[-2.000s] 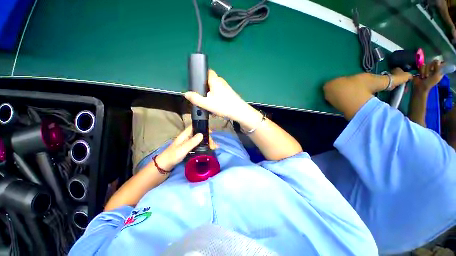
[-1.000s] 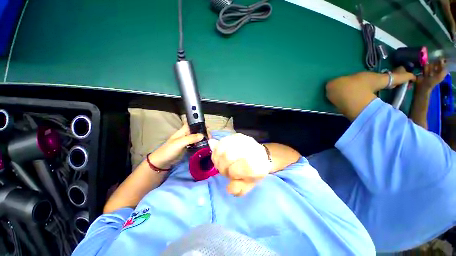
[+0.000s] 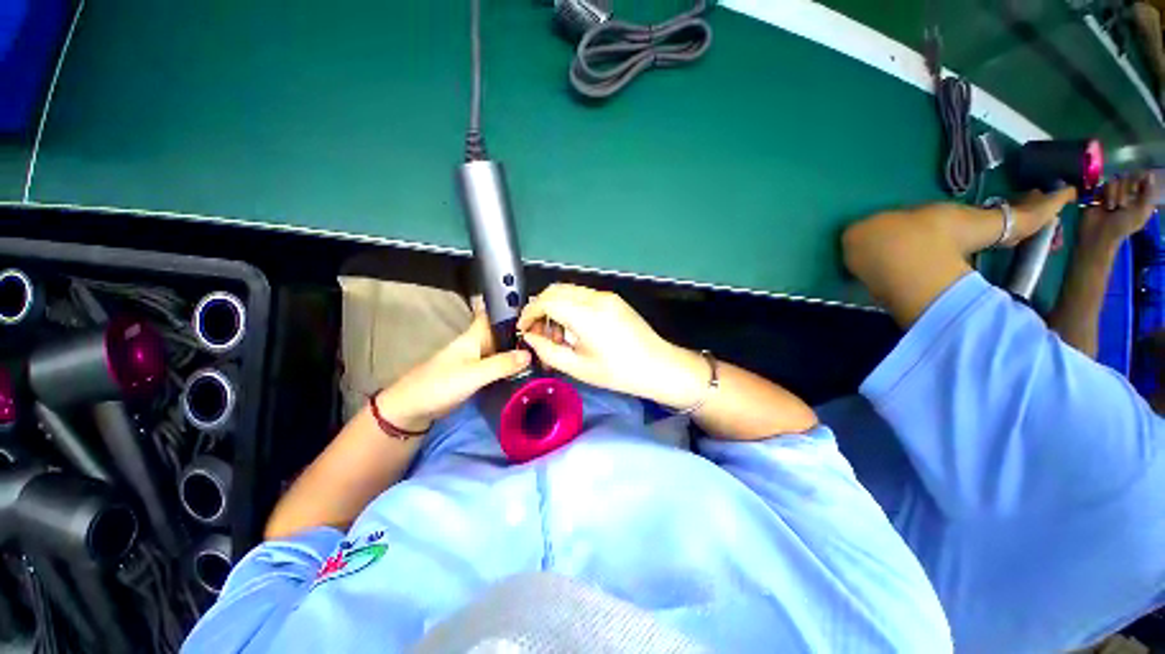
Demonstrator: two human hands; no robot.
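A hair dryer lies along my lap, its magenta rear ring [image 3: 540, 419] nearest me. Its silver-grey handle sleeve [image 3: 489, 224] points away over the bench edge, with two dark button holes near the joint. My left hand [image 3: 454, 371] holds the dryer at the joint between handle and head. My right hand [image 3: 588, 335] has its fingertips pinched together at the same joint; whether they hold a small part or tool cannot be told. The power cord [image 3: 475, 77] runs from the handle end up over the green bench.
A black dryer tray [image 3: 262, 383] packed with dryers stands at the left. A cord bundle [image 3: 639, 51] lies on the green bench [image 3: 319, 115]. A blue bin [image 3: 36, 58] is at the top left. At the right, a person [image 3: 1022, 434] holds another dryer [image 3: 1063, 164].
My right hand let go of the handle sleeve, came up blurred near the magenta ring, and is now at the joint. The sleeve has tilted slightly, its cord end leftward.
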